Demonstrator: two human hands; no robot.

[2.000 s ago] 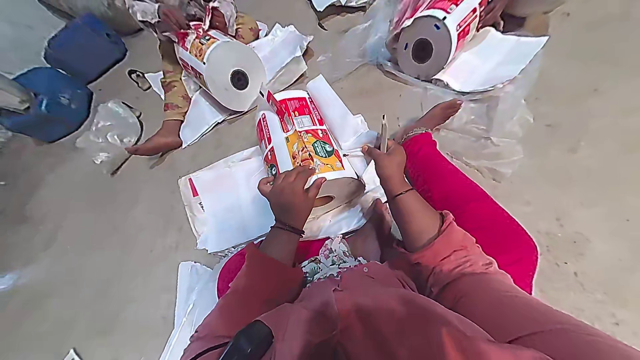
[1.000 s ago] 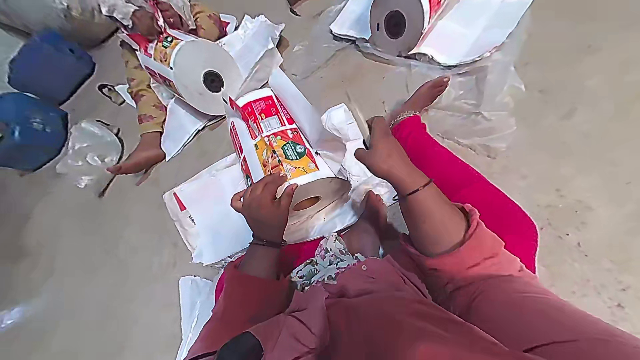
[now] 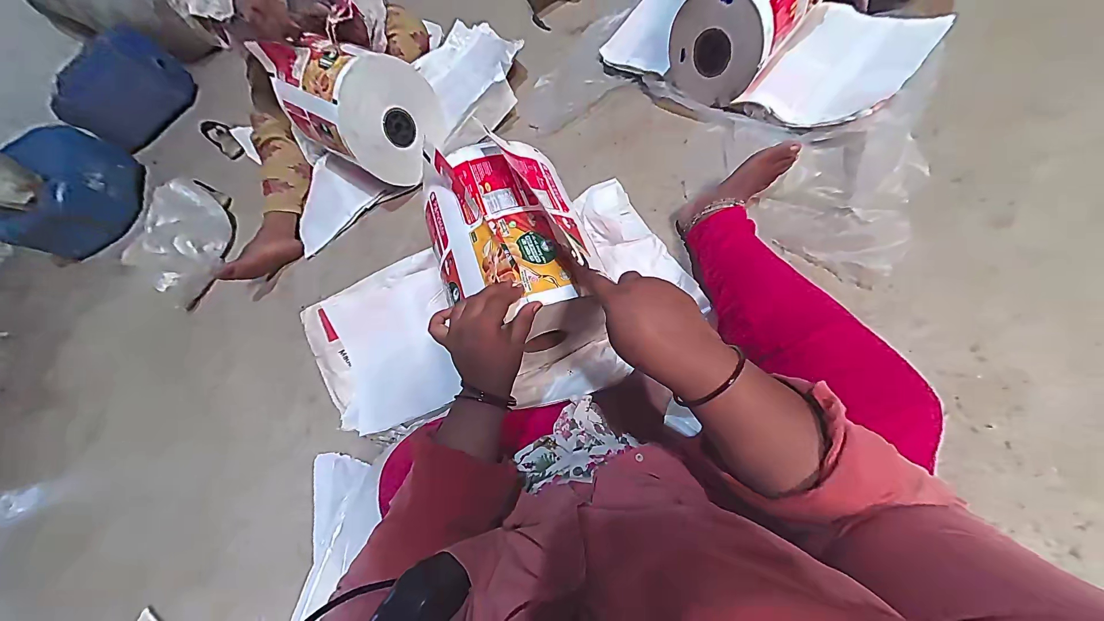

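A roll of printed packaging film [image 3: 517, 233], red, yellow and white, lies before me on white sheets [image 3: 388, 345], its hollow core facing my lap. My left hand [image 3: 487, 332] rests on the near left edge of the roll, fingers bent over the printed film. On the right side, my right hand [image 3: 651, 323] reaches onto the film with its forefinger extended, beside a raised flap of the printed layer [image 3: 552, 203]. The thin tool seen in this hand earlier cannot be made out now; the flap and fingers may hide it.
Another person's arm and foot [image 3: 263, 250] are by a second film roll [image 3: 388, 116] at upper left. A third roll [image 3: 716, 52] lies upper right on white sheets. Blue containers [image 3: 73, 190] stand left. Clear plastic [image 3: 845, 190] is spread on the floor beyond my bare foot [image 3: 759, 172].
My right hand has come down from the roll's right side onto the printed film. My left hand stays at the near left edge. A film flap now stands up beside my right fingers.
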